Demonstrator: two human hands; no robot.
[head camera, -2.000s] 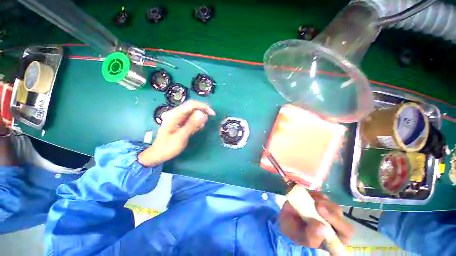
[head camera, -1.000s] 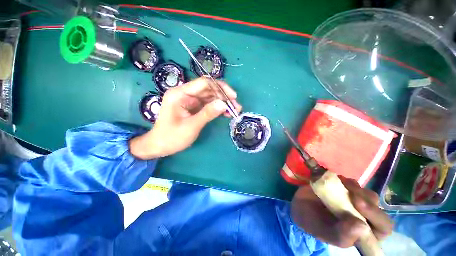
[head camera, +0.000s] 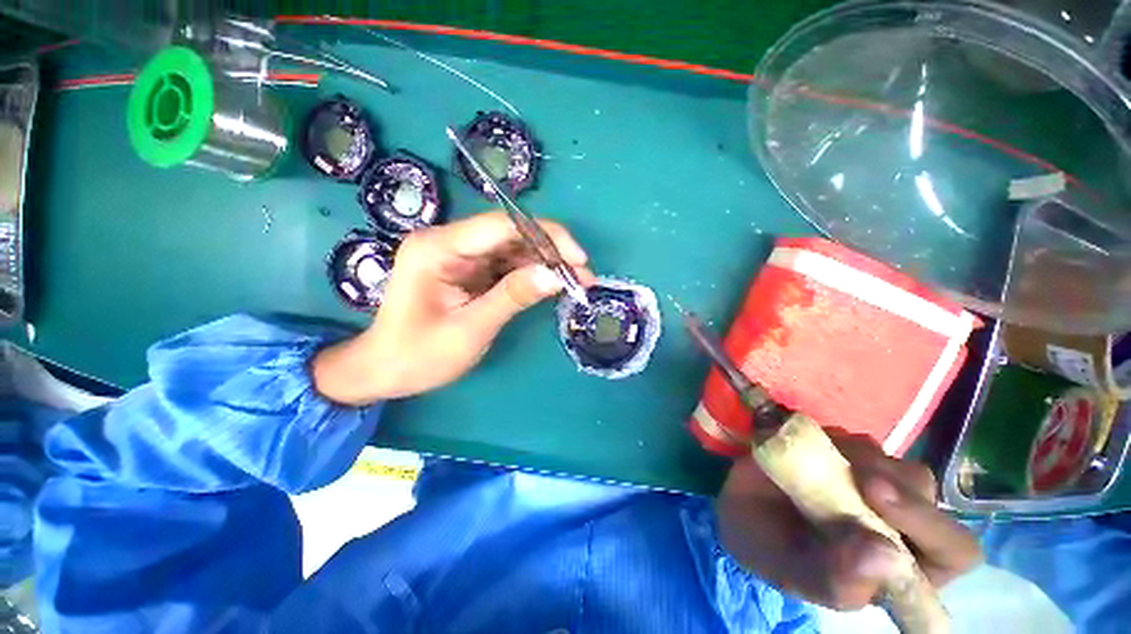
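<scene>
A round black housing with a shiny middle sits on a whitish uneven pad on the green mat. My left hand holds silver tweezers; their tips point down to the housing's upper left edge. Whether they grip a part is too small to tell. My right hand holds the cream handle of a soldering iron. Its thin dark tip is right of the housing, apart from it, and beside the red block.
Several black units lie behind my left hand. A green-flanged solder spool stands at the left, with solder wire by it. A red block with white bands, a clear hood and a metal tray are at the right.
Since the first frame, the tweezers have come into sight in my left hand and their tips have come to the housing. In the last second the hands have barely moved; the view has shifted slightly.
</scene>
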